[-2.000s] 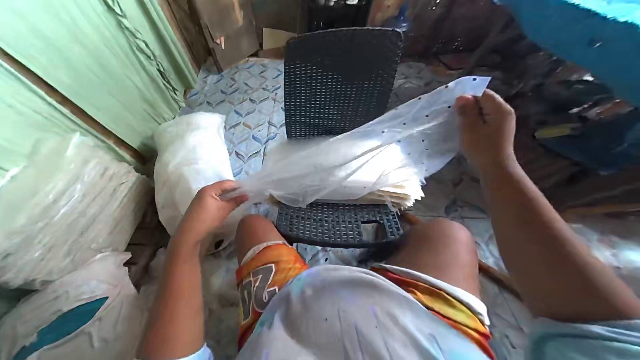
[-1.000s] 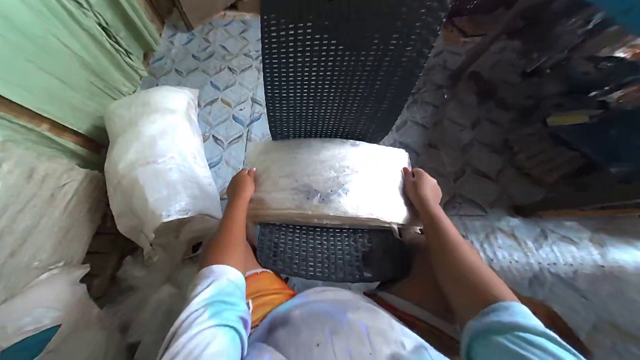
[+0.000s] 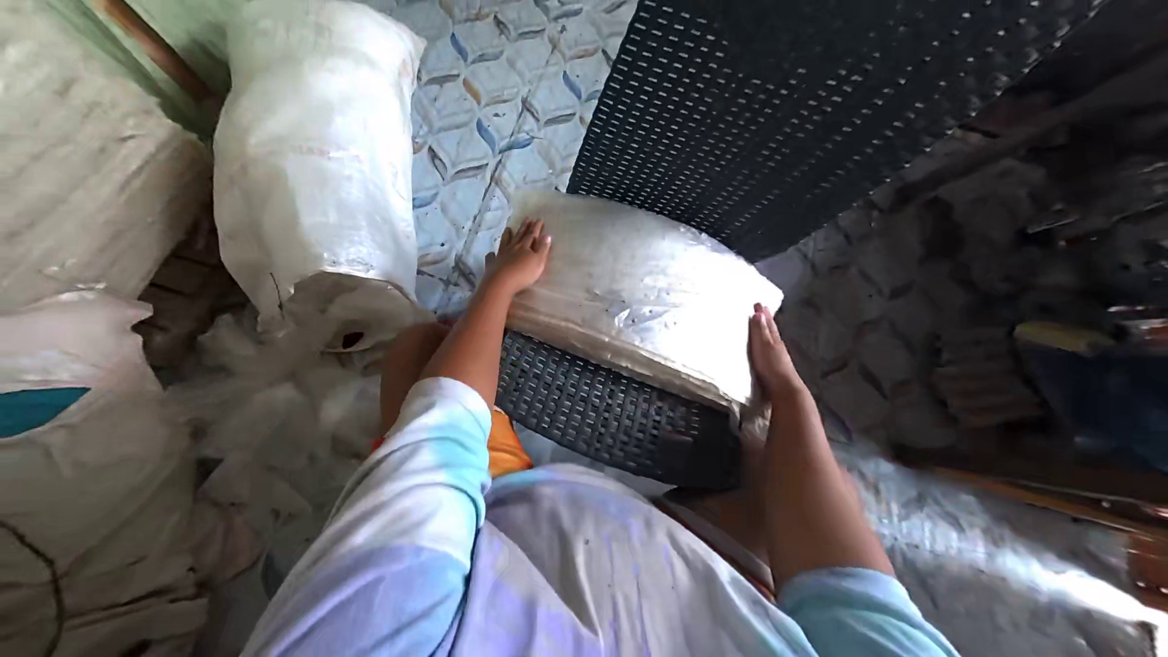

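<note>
A thick stack of clear plastic sheets or bags lies across the seat of a black woven plastic chair, its top shiny with glare. My left hand rests on the stack's left end, fingers pointing up and slightly spread. At the right end, my right hand presses its palm side against the edge, fingers extended and close together. The stack lies between both hands, and neither hand's fingers are closed around it. The undersides of the stack and its far edge are hidden.
A full white sack stands on the patterned floor at left, with more sacks beyond. Loose clear plastic lies below it. The chair's backrest rises behind the stack. Dark clutter and a blue item are at right.
Two seconds ago both hands stretched a clear plastic sheet above the chair; it is no longer held up. Since one second ago both hands remain at the stack's ends. The view has turned and moved closer.
</note>
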